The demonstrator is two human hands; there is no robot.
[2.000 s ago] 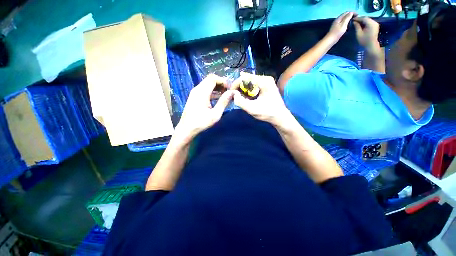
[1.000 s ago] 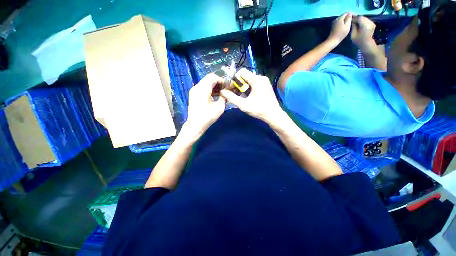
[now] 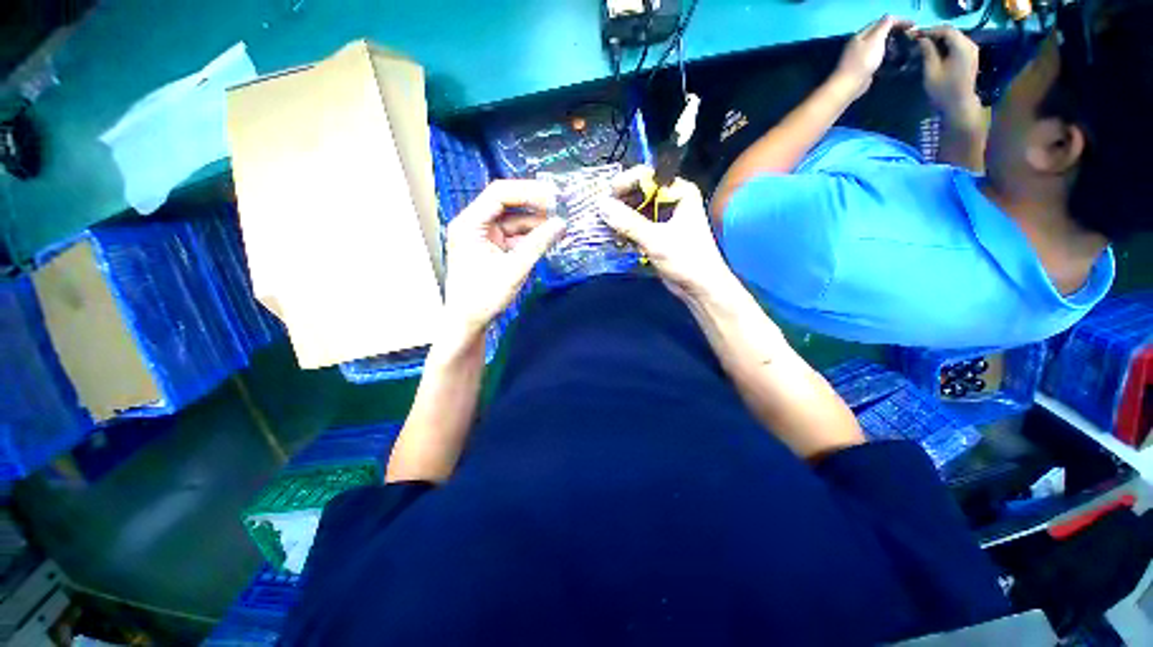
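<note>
My left hand [image 3: 502,253] is raised over a blue crate at the bench edge, its thumb and fingertips close together; whether something small is between them cannot be told. My right hand [image 3: 670,234] holds yellow-and-black cutting pliers [image 3: 654,195], with the tool pointing up and away. A small white piece [image 3: 687,118] shows beyond the dark part of the pliers. Pale thin strands or a clear bag [image 3: 587,217] lie between or below my two hands, too blurred to tell which.
Tan cardboard [image 3: 331,209] covers crates left of my hands. White sheet [image 3: 177,126] overhangs the teal bench [image 3: 506,48]. A black unit [image 3: 639,20] with cords sits there. A person in blue [image 3: 885,240] works close at right. Blue crates [image 3: 164,310] stand at left.
My hands have moved apart. The pliers have swung to point up and right, and the pale area between my hands now shows. The neighbour's hands now hold something dark.
</note>
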